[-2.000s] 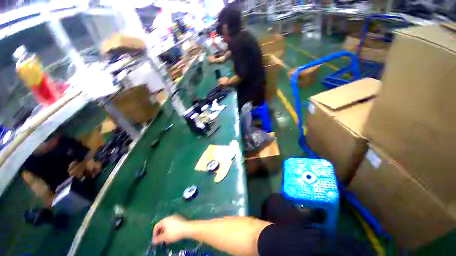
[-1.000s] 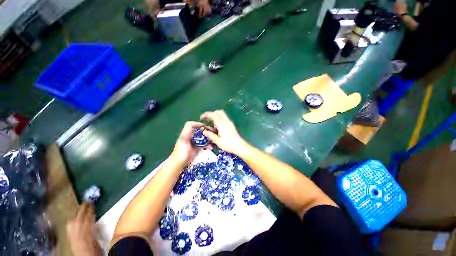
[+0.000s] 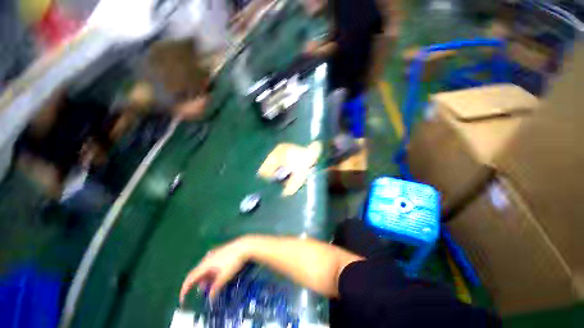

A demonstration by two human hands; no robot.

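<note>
The view is motion-blurred. My right hand [image 3: 218, 266] reaches in from the right over the green bench, fingers spread and bent down, at the left side of the circuit board pile [image 3: 256, 301]. No object shows in its fingers. The boards are blue-black and lie piled on a white sheet [image 3: 186, 319] at the bottom edge. My left hand is out of the picture. One round housing [image 3: 250, 204] lies on the green surface [image 3: 211, 218] beyond my forearm. Another round unit [image 3: 280, 173] lies on the tan cardboard piece [image 3: 298, 160].
A bright blue stool [image 3: 403, 208] stands at right, beside cartons [image 3: 506, 218] and a blue trolley frame [image 3: 458, 45]. A small dark unit [image 3: 175, 184] lies near the rail. A black-silver machine [image 3: 278, 96] and a standing person are farther up. A blue bin [image 3: 29, 298] is lower left.
The view has swung to the right. My two hands were together holding a round board above the pile; now my right hand is apart over the pile and my left has left the picture.
</note>
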